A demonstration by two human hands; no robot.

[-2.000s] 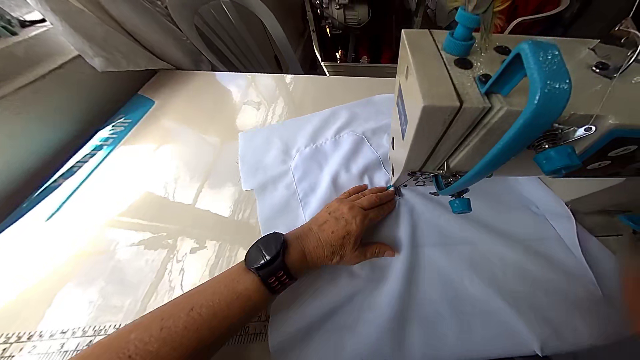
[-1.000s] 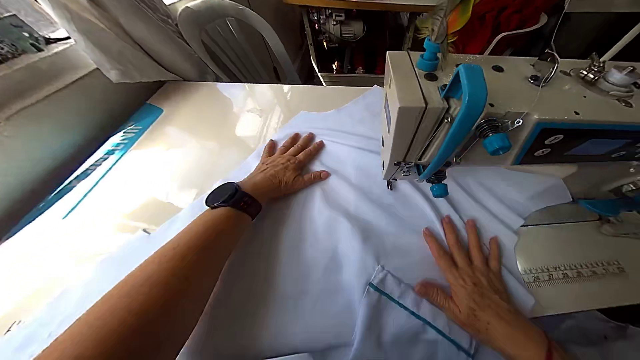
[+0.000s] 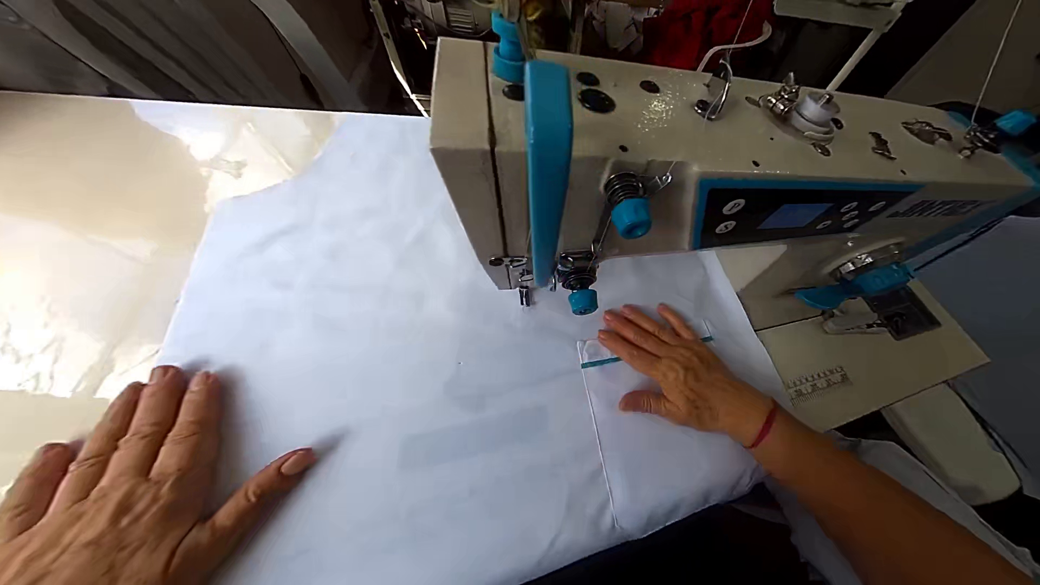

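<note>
A large piece of white fabric (image 3: 357, 325) lies spread over the table, its upper part under the head of an industrial sewing machine (image 3: 569, 154). My left hand (image 3: 138, 479) rests flat, fingers apart, on the fabric's left edge at lower left. On the right, my right hand (image 3: 674, 370) lies flat over a white patch pocket (image 3: 650, 471) with a teal stripe near its top edge. The presser foot (image 3: 525, 296) is left of and above my right hand, over plain fabric. Neither hand grips anything.
The glossy tabletop (image 3: 97, 244) shows at left. A printed ruler scale (image 3: 816, 382) is on the machine bed at right, below the control panel (image 3: 796, 215). Thread runs up from the machine's top. Dark cloth hangs below the table's front edge.
Two seconds ago my left hand was beside the needle area; now it is at the fabric's left edge. My right hand has come onto the striped pocket, which now lies flatter. The view has shifted.
</note>
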